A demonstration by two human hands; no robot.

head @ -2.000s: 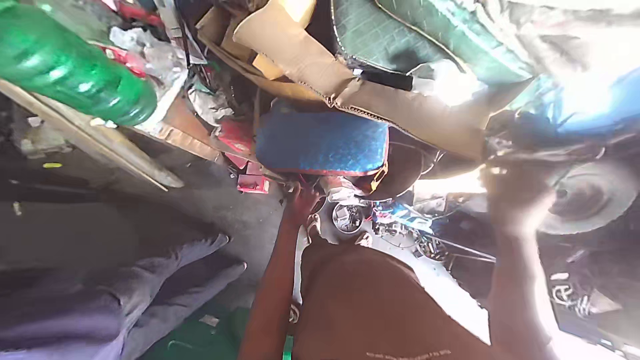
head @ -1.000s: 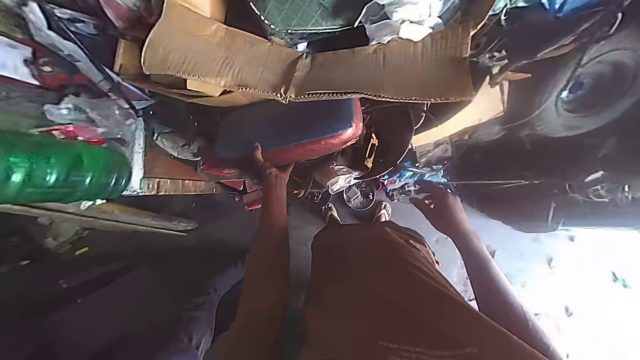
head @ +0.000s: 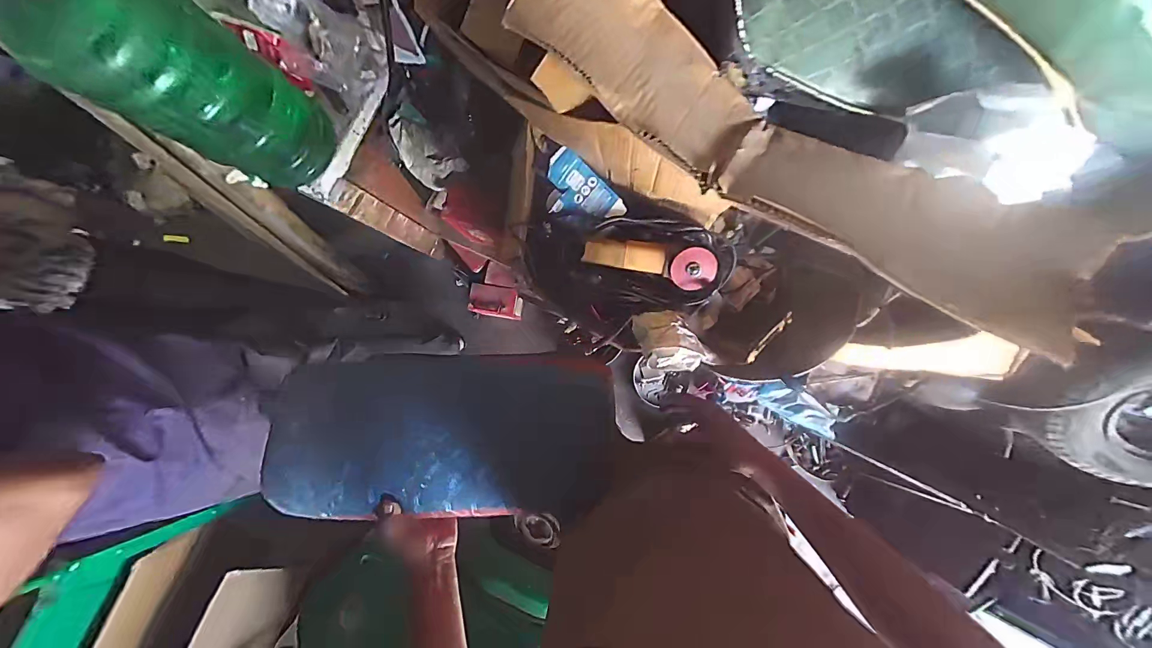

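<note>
A padded blue cushion with red edging (head: 432, 436) lies flat-side up in the left middle of the head view. My left hand (head: 396, 522) grips its lower edge, thumb on top and the other fingers hidden beneath. My right hand (head: 688, 409) reaches to a round metal bowl (head: 650, 382) of small parts; its fingers are dark and blurred, so what they touch cannot be told. A crumpled wrapper (head: 668, 342) lies at the bowl's upper rim, and a blue and white packet (head: 787, 405) is right of the hand.
An open cardboard box (head: 630, 90) holds a coil of black cable (head: 558, 261) and a pink roll (head: 693, 268). A green plastic bottle (head: 180, 90) lies upper left. Another person in purple clothing (head: 180, 459) is at left. A green metal frame (head: 81, 576) stands lower left, a wheel (head: 1116, 427) at right.
My left hand has moved the cushion away from the cardboard box, down and to the left, uncovering the black cable and pink roll. My right hand has come to the bowl. The view has turned.
</note>
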